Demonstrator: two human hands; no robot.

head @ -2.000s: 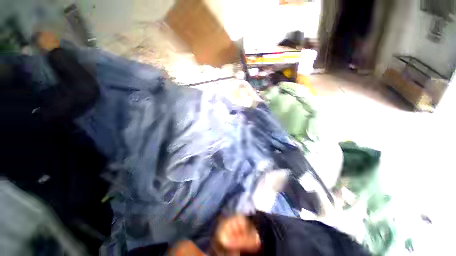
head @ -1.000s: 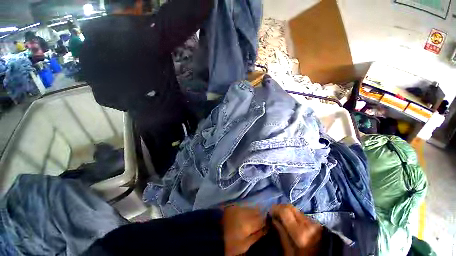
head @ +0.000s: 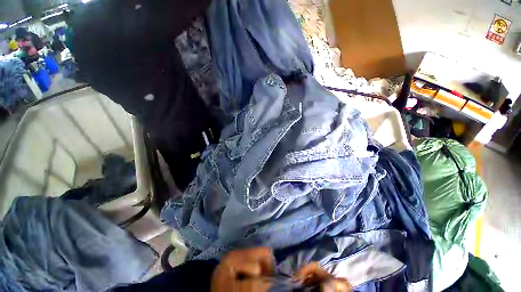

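Observation:
A large heap of blue-grey denim garments with pale stitched seams lies in front of me. At its near edge a denim garment shows a pale grey inside. My left hand is at the bottom edge, blurred, its fingers curled on denim. My right hand is just right of it, blurred and partly cut off by the frame, with fingers closed on the same cloth. The cloth between the hands is mostly hidden.
A person in dark clothes stands beyond the heap, beside hanging denim. An off-white cart with dark cloth inside is at left, more denim at lower left. A green sack and a shelf table are at right.
My hands have moved lower and slightly left in the view. The pale inside of the near garment now shows more. The person's hanging denim has come down onto the back of the heap.

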